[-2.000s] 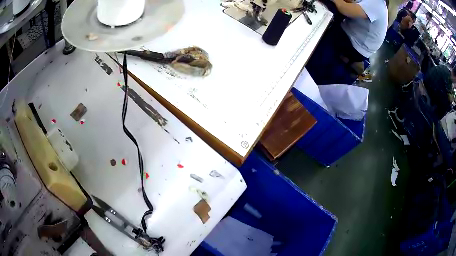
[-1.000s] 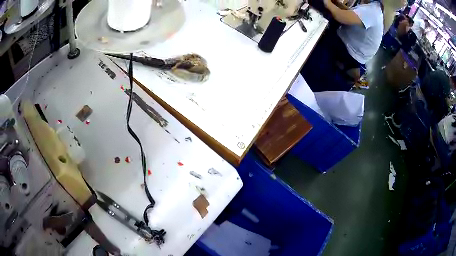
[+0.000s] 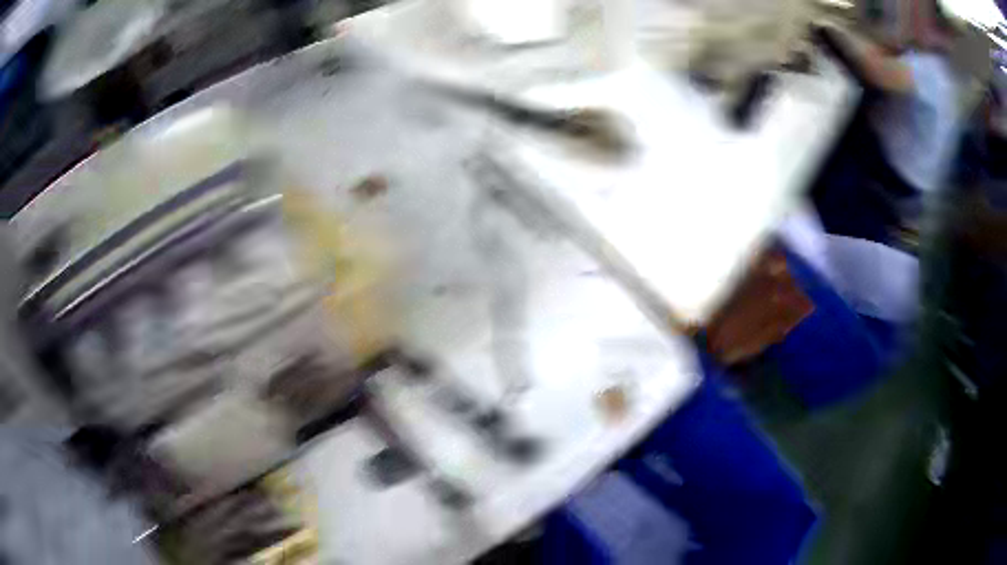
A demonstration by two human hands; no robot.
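No hand shows in the frame, which is strongly blurred. The overlock machine [image 3: 188, 298] fills the left side, a pale head with a dark and light stripe across it. A yellow part [image 3: 345, 281] stands along its right side. Dark snips [image 3: 469, 417] lie on the white table [image 3: 442, 265] right of the machine. Pale greyish cloth [image 3: 55, 508] shows at the lower left corner. Yellowish edges [image 3: 293, 530] show at the bottom, beside dark blurred parts.
A neighbouring white table [image 3: 685, 166] holds a brush [image 3: 585, 127] and a dark thread cone [image 3: 751, 99]. Blue bins with pale cloth [image 3: 729, 475] and a brown board [image 3: 760, 309] stand right of the tables. A person in a light top [image 3: 917, 121] is at the upper right.
The view has swung left, so the tables and bins sit further right. The machine head and the cloth at the lower left have come into view. The picture has become blurred.
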